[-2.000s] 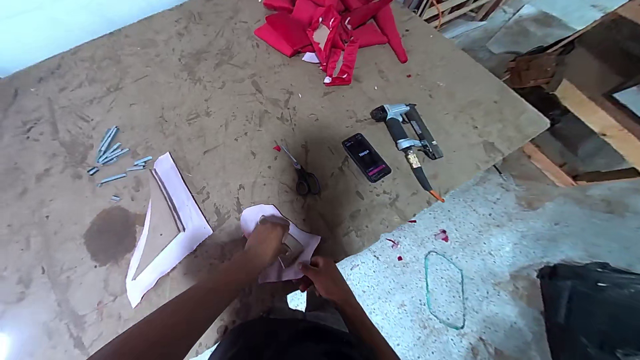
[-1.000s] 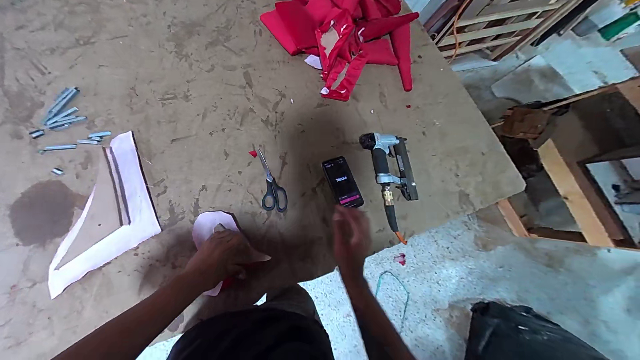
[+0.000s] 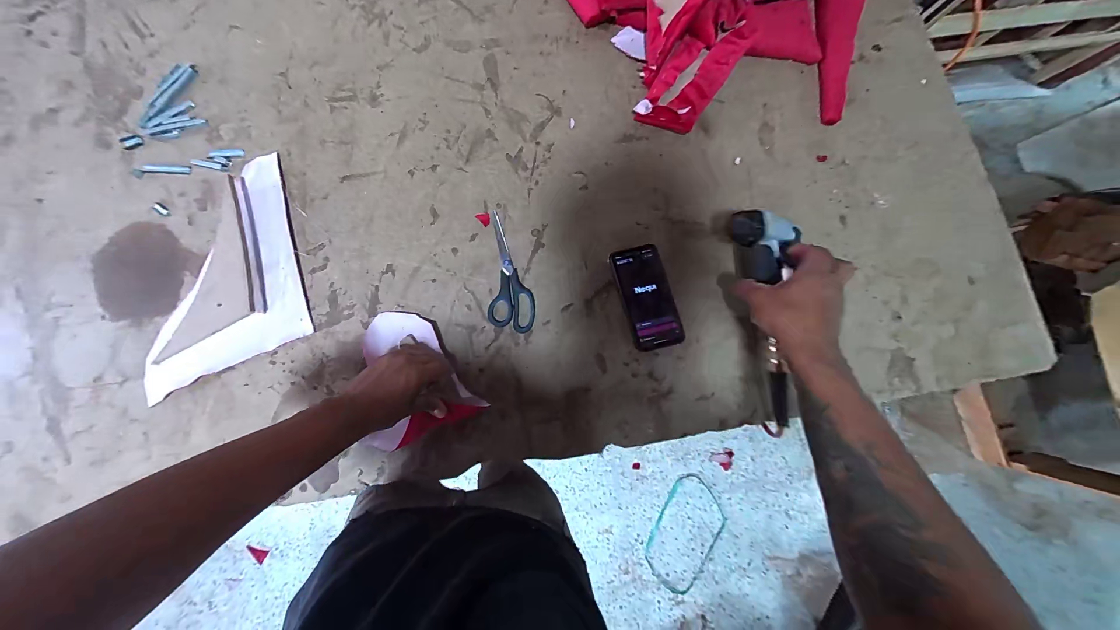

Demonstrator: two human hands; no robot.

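Observation:
My left hand (image 3: 404, 383) holds a small panel covered in red fabric with a white backing (image 3: 395, 331) near the table's front edge; its fingers partly hide the piece. At the right, my right hand (image 3: 801, 306) is around the body of a pneumatic stapler (image 3: 767, 249), whose hose end hangs toward the table edge. Between the hands lie scissors with dark handles (image 3: 511, 293) and a smartphone (image 3: 647, 297) with its screen lit. Left of my left hand is a white fabric piece (image 3: 284, 297) with an angular brown board on it.
Staple strips (image 3: 171, 109) lie at the upper left of the table (image 3: 420, 114). Red fabric-covered pieces (image 3: 700, 52) are heaped at the far edge. Beyond the right edge are wooden frames (image 3: 1032, 22). A green loop of cord (image 3: 687, 534) and red scraps lie on the floor.
My right hand has left the fabric panel and moved right, past the phone, to the stapler. My left hand has stayed on the panel. The view has shifted.

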